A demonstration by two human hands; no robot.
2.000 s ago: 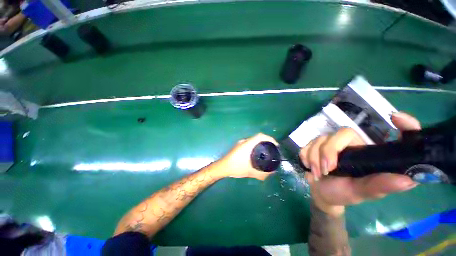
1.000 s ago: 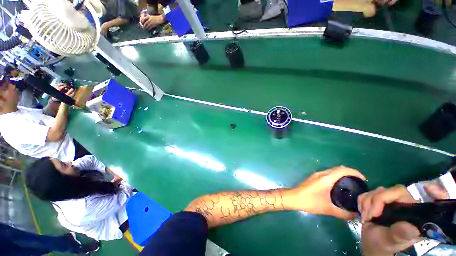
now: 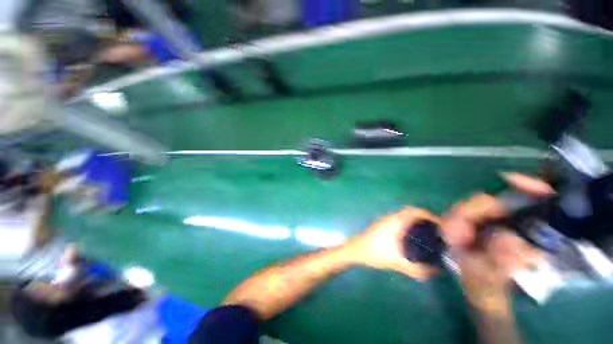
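Note:
The frame is blurred by motion. My left hand (image 3: 393, 242) is wrapped around a black cylindrical housing (image 3: 422, 242), its dark round end facing up. My right hand (image 3: 487, 235) is just right of it and holds the black electric screwdriver (image 3: 524, 208). A thin metallic streak, likely the bit, shows between the right fingers and the housing's end; whether it touches cannot be told. A silver-rimmed housing (image 3: 318, 160) stands on the white line at the middle of the green bench (image 3: 235, 188).
A dark housing (image 3: 378, 134) lies beyond the white line. Two dark housings are at the far left edge. A dark object (image 3: 564, 114) and a white feeder part (image 3: 581, 158) are at right. A blue box (image 3: 111, 178), a pale post and people are at left.
The view has swung back to the right. The silver-rimmed housing and both my hands appear further left in the frame. The left hand still holds its housing. A lying housing now shows behind the silver-rimmed one.

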